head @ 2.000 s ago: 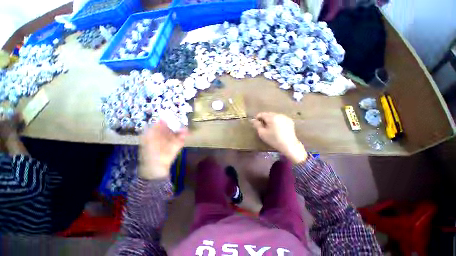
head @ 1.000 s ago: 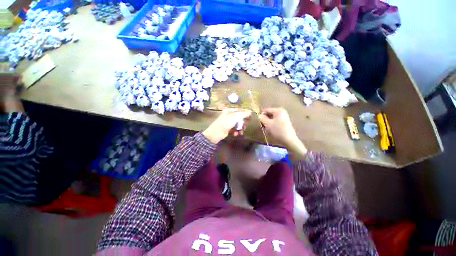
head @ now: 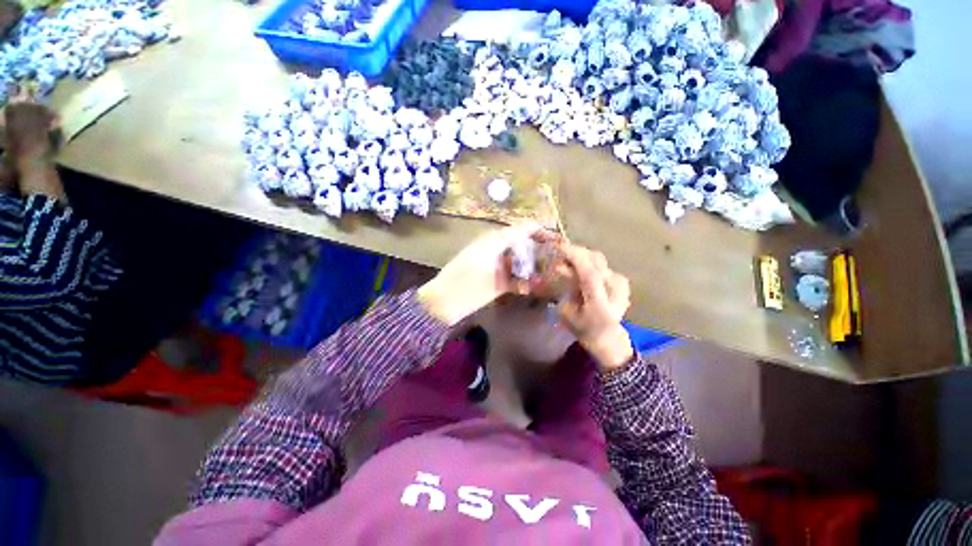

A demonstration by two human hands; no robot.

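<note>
My left hand (head: 482, 273) holds a small pale moulded piece (head: 523, 259) in its fingertips, just in front of the table edge. My right hand (head: 593, 299) is against the same piece from the right, its fingers curled around it; the contact is partly blurred. A thin tan glue stick (head: 554, 208) rises near the fingertips over the right end of the brown glue board (head: 469, 192); its lower end is hidden by my hands. A round white glue dab (head: 499, 190) lies on the board.
Assembled pieces (head: 330, 144) lie left of the board. Grey-blue shells (head: 693, 96) are heaped at the back right. A blue crate (head: 330, 48) stands behind. A yellow knife (head: 844, 299) lies right. Another person's hand (head: 30, 128) is at far left.
My left hand has come from the assembled pieces to the front of the board with a piece. My right hand has moved slightly down and in to meet it. The view has shifted.
</note>
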